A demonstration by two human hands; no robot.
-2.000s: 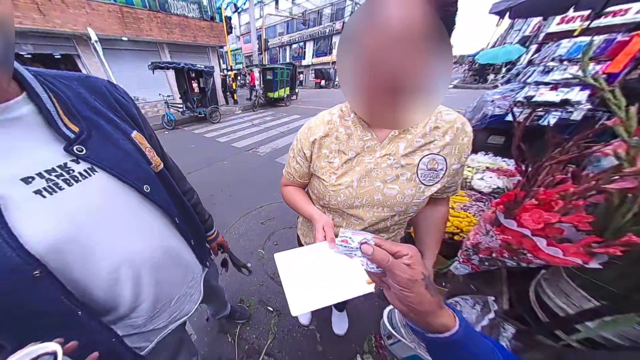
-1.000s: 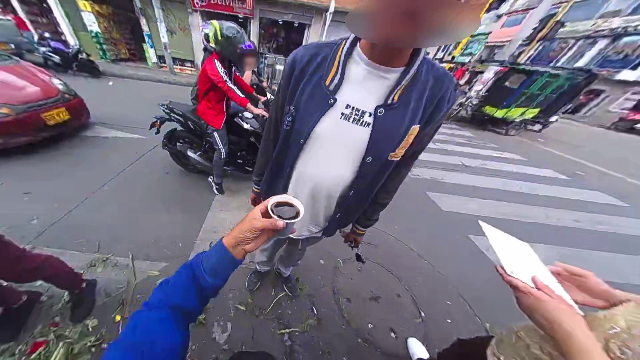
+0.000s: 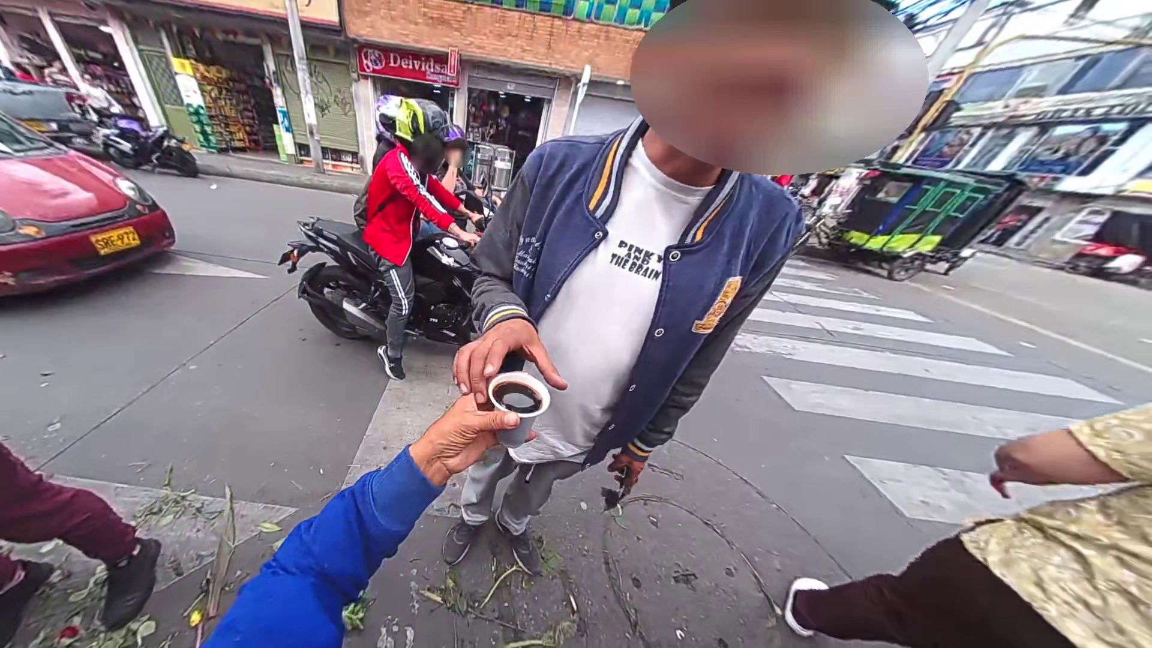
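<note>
My left hand (image 3: 463, 436), in a blue sleeve, holds a small disposable cup (image 3: 519, 409) of dark drink, likely coffee, upright at arm's length. The hand of a person in a navy varsity jacket (image 3: 576, 261) reaches over the cup from behind, its fingers spread close to the rim; whether they touch it I cannot tell. That person's other hand hangs low with a small dark object (image 3: 614, 495) in it. My right hand is out of the frame.
A person in a patterned top (image 3: 1071, 531) stands at the lower right. A rider sits on a black motorcycle (image 3: 396, 279) behind, with a red car (image 3: 72, 211) at the left. Plant scraps (image 3: 486, 594) lie on the pavement. A covered cart (image 3: 918, 216) stands beyond the crosswalk (image 3: 909, 405).
The jacketed person's hand has come up from their side to the cup. The person in the patterned top no longer shows the white sheet. Earlier, a hand held a small wrapped item.
</note>
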